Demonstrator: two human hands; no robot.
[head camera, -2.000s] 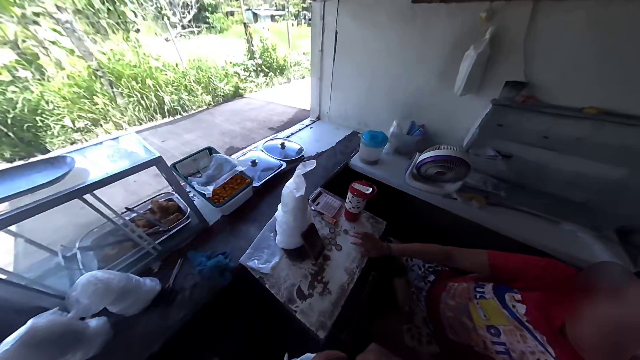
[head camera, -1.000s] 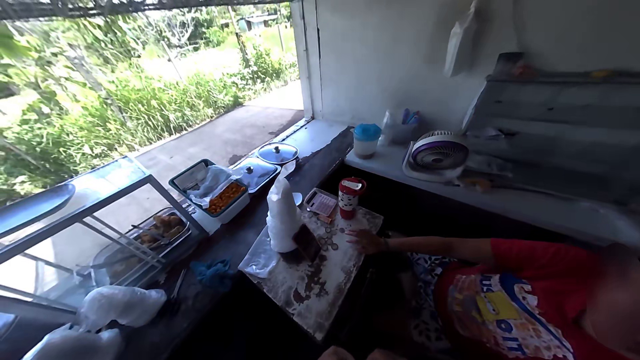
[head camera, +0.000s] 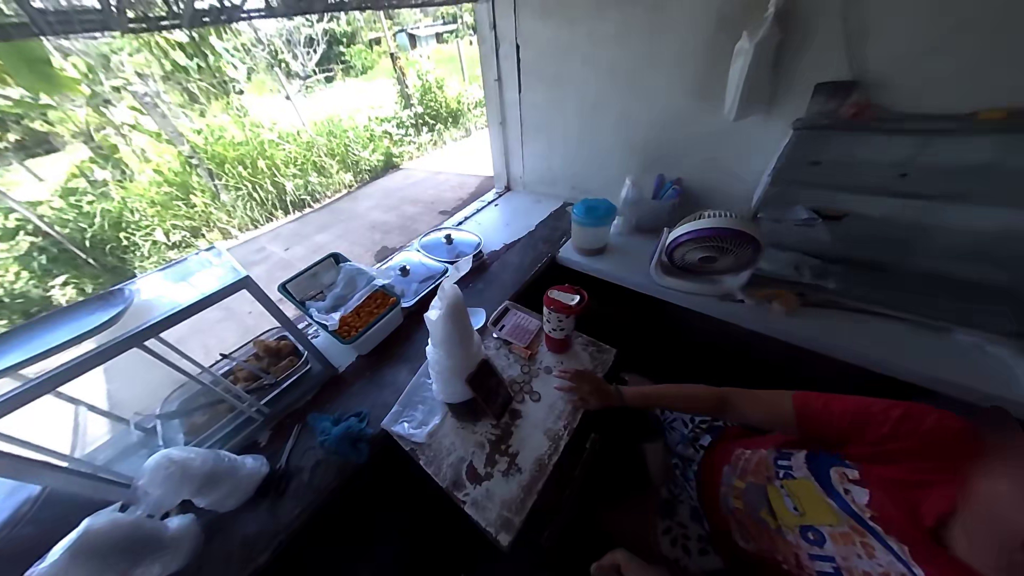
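Neither my left hand nor my right hand can be made out. Skin, perhaps part of a hand, shows at the bottom edge; whose it is I cannot tell. Ahead is a worn small table (head camera: 512, 472), holding a tall white plastic-wrapped bundle (head camera: 450, 344) with a dark phone-like slab (head camera: 489, 389) leaning on it. Coins (head camera: 524, 386) lie beside a pink calculator (head camera: 516, 326) and a red lidded tumbler (head camera: 560, 320). A seated person in a red shirt (head camera: 872, 448) rests a hand on the table's right edge by the coins.
Left, a glass display case (head camera: 232, 296) holds a tray of fried food (head camera: 268, 364). Filled plastic bags (head camera: 200, 478) and blue cloth or plastic (head camera: 342, 434) lie on the dark counter. Beyond are a container of orange food (head camera: 368, 316) and glass lids (head camera: 450, 244). A fan (head camera: 712, 248) and blue-lidded tub (head camera: 592, 226) stand right.
The view has shifted slightly. The seated person's hand stays at the table's right edge; nothing on the table has plainly moved.
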